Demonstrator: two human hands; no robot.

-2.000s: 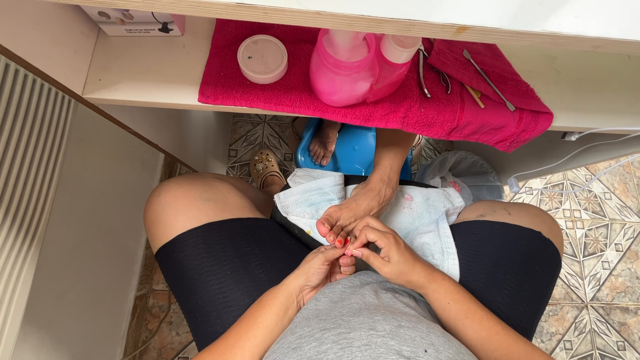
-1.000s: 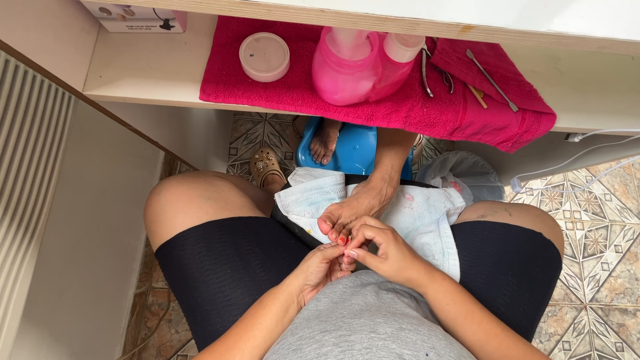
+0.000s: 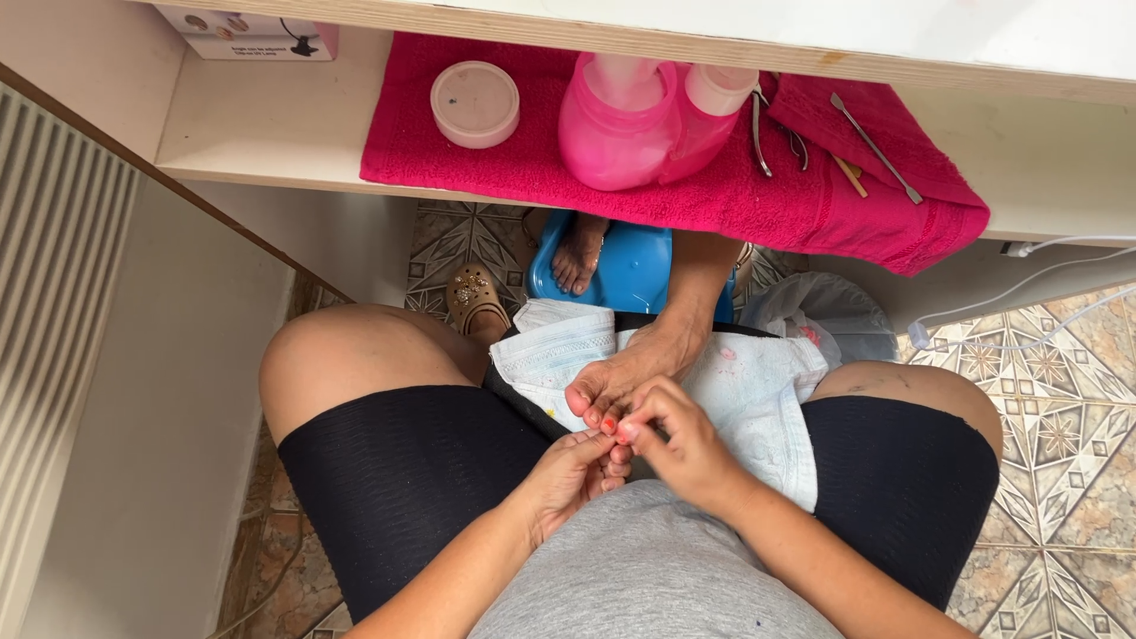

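Another person's bare foot (image 3: pixel 652 351) rests on a pale, stained towel (image 3: pixel 763 399) across my lap, with orange-red colour on some toenails. My left hand (image 3: pixel 572 475) is at the tips of the toes, thumb and fingers close together. From the right, my right hand (image 3: pixel 679 439) meets it there, thumb and index finger pinched at the toes. Whether a small thing sits between those fingertips is too small to tell. The person's other foot (image 3: pixel 579 256) stands on a blue plastic footrest or basin (image 3: pixel 632 266) beneath the shelf.
On the shelf, a pink towel (image 3: pixel 710 200) bears a round lidded jar (image 3: pixel 475 104), pink bottles (image 3: pixel 621 124), nippers (image 3: pixel 759 133) and a metal cuticle pusher (image 3: pixel 877 149). A box (image 3: pixel 253 34) stands left. Below right are a lined bin (image 3: pixel 821 315) and white cables (image 3: pixel 1003 293).
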